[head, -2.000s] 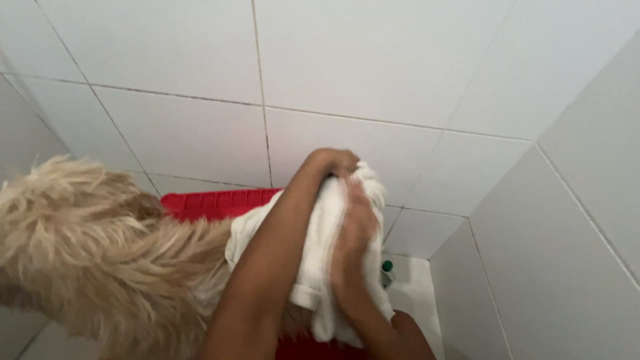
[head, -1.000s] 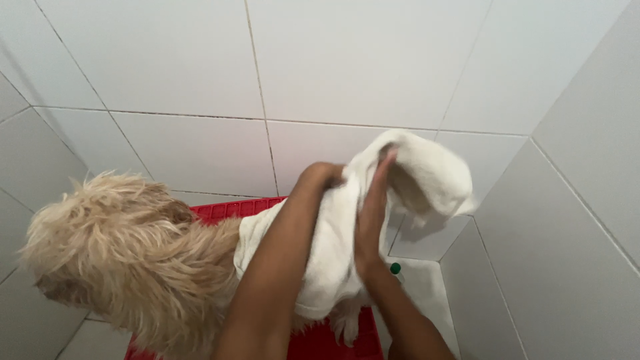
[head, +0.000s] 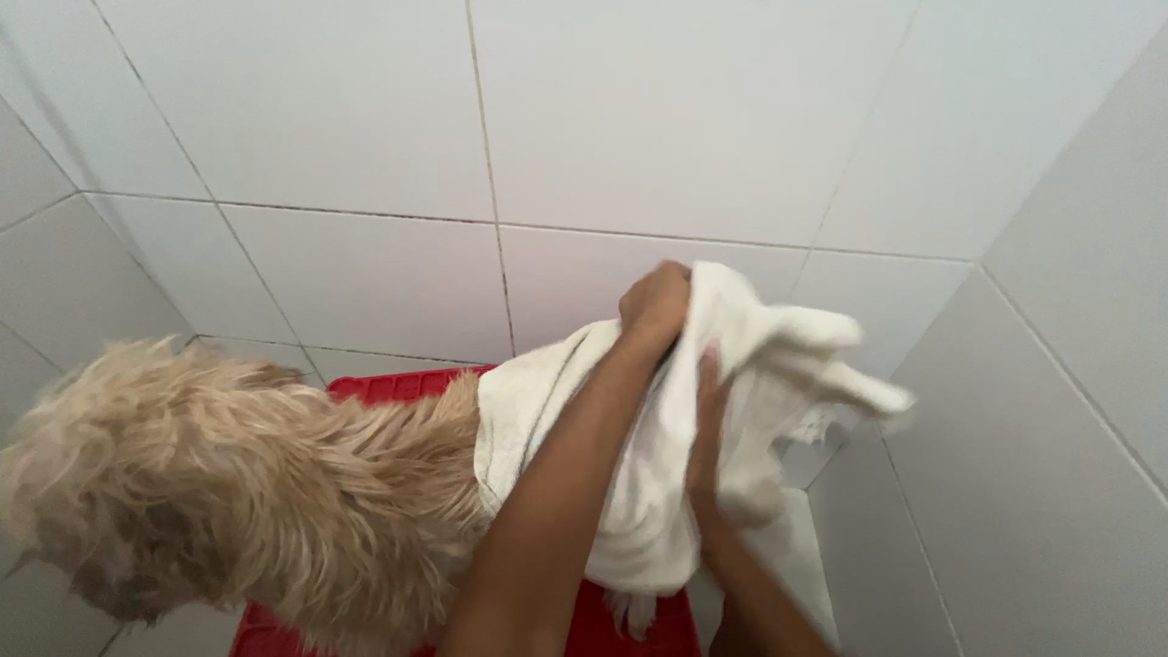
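A dog with damp, cream-tan fur [head: 356,474] stands at the left, its head low at the left edge. A white towel [head: 538,392] lies over its back and hindquarters, with loose folds hanging to the right. My left hand [head: 659,297] is closed on the towel's upper part, near the wall. Lower and to its right, my right hand [head: 710,401] presses against the towel, its fingers partly hidden by the folds. One pale paw [head: 631,611] shows below the towel.
Beneath the dog is a red plastic surface [head: 392,387] with a ribbed rim. White tiled walls [head: 639,119] stand close behind and at both sides, meeting in a corner at the right. A pale floor strip [head: 803,557] shows at lower right.
The towel, bunched around the dog's rear two seconds ago, now spreads loosely to the right. The dog's head has turned downward. The green-capped bottle seen earlier at lower right is out of sight.
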